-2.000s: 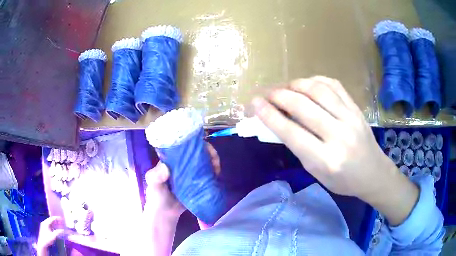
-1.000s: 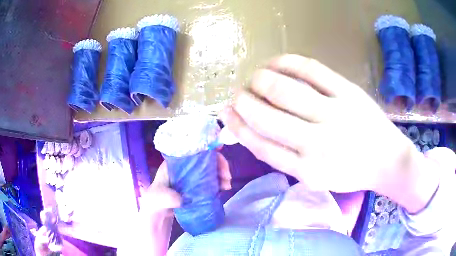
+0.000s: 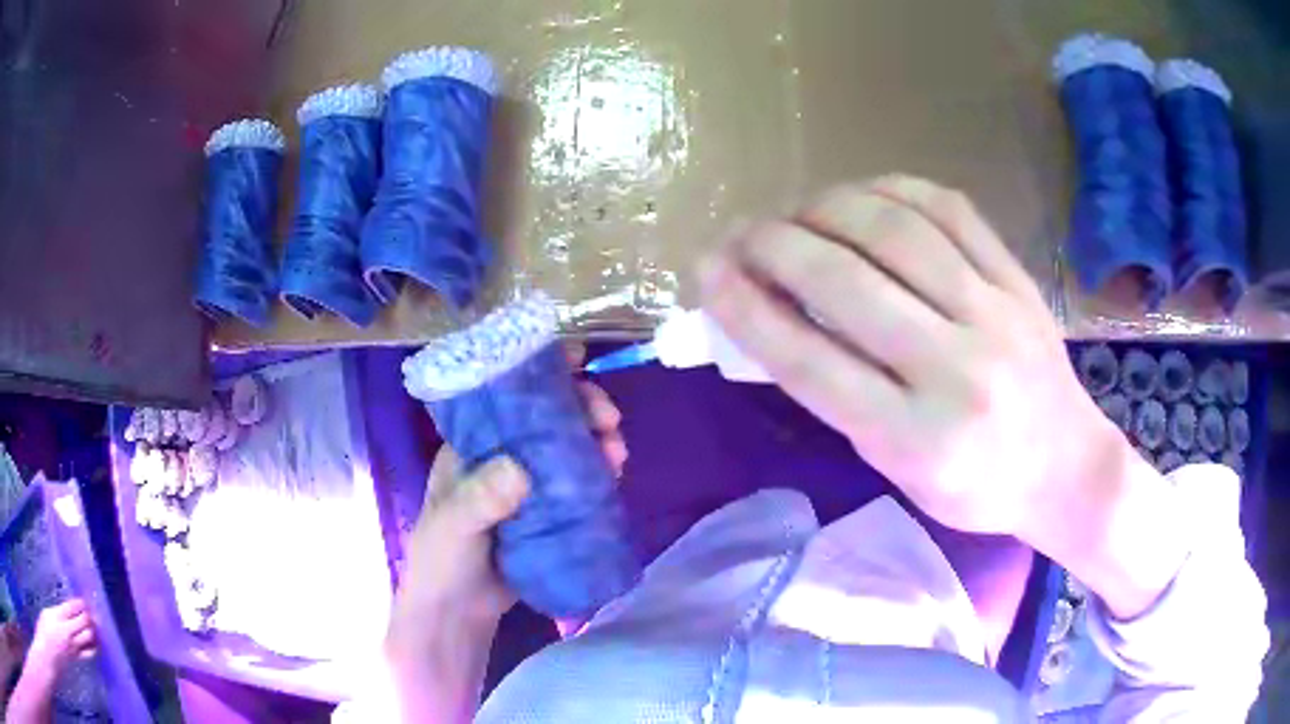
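Note:
A blue tubular piece (image 3: 545, 474) is tilted in front of me below the bench edge, its white fluffy trim (image 3: 484, 347) at the upper left. My left hand (image 3: 481, 523) grips it from below, thumb on its front and fingertips behind its right side. My right hand (image 3: 905, 354) is shut on a small white glue bottle (image 3: 693, 347), mostly hidden in the fingers. Its thin blue nozzle (image 3: 620, 359) points left toward the piece, a little right of the trim and apart from it.
Three blue pieces (image 3: 432, 177) stand on the brown bench (image 3: 905, 99) at left, two (image 3: 1120, 170) at right. A dark board (image 3: 113, 198) lies far left. Bins of pale-ended pieces sit below left (image 3: 290, 481) and right (image 3: 1167, 403). Another person's hand (image 3: 60, 637) shows at lower left.
The nozzle, at the trim's edge a second ago, is now apart from it. My right hand has moved slightly right. The held piece has tilted left, and the other person's hand has moved left.

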